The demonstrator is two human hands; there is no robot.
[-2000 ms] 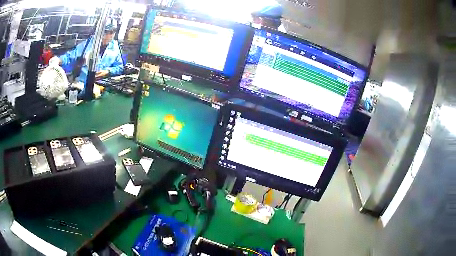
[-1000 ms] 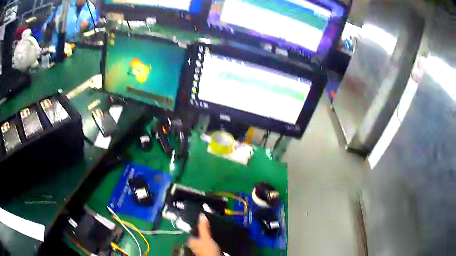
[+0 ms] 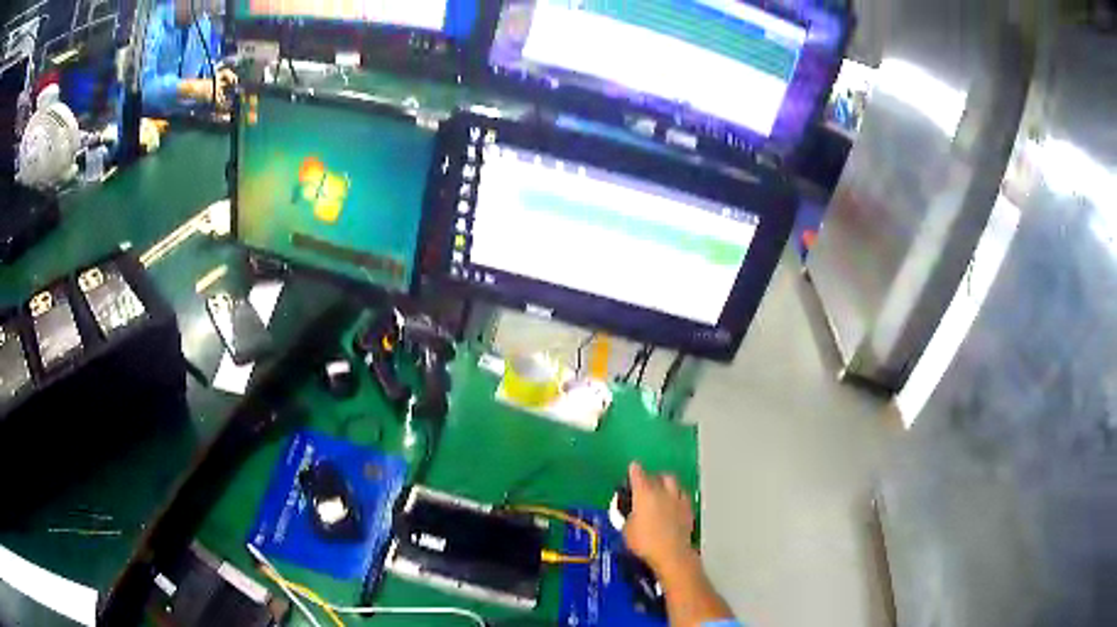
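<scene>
My right hand [image 3: 659,521] reaches in from the bottom right, over the right edge of the green mat. It covers most of a round black object with a white part [image 3: 621,506]; whether the fingers grip it cannot be told. A dark phone [image 3: 472,541] lies in a silver-edged holder on the mat, left of the hand. A yellow-ended cable [image 3: 566,557] enters its right end. A black mouse [image 3: 641,578] lies partly behind my hand on a blue pad [image 3: 588,594]. My left hand is out of view.
Another mouse [image 3: 328,496] lies on a blue pad [image 3: 279,521]. A second cabled dark unit [image 3: 202,594] is at bottom left. A barcode scanner [image 3: 390,355] and yellow tape roll [image 3: 532,382] sit below monitors [image 3: 606,233]. A black tray stack [image 3: 92,404] holds phones at left.
A hand low at the centre is gone from there; my right hand is now at the mat's right side. The dark phone in its holder is uncovered. The view has shifted slightly since a second ago.
</scene>
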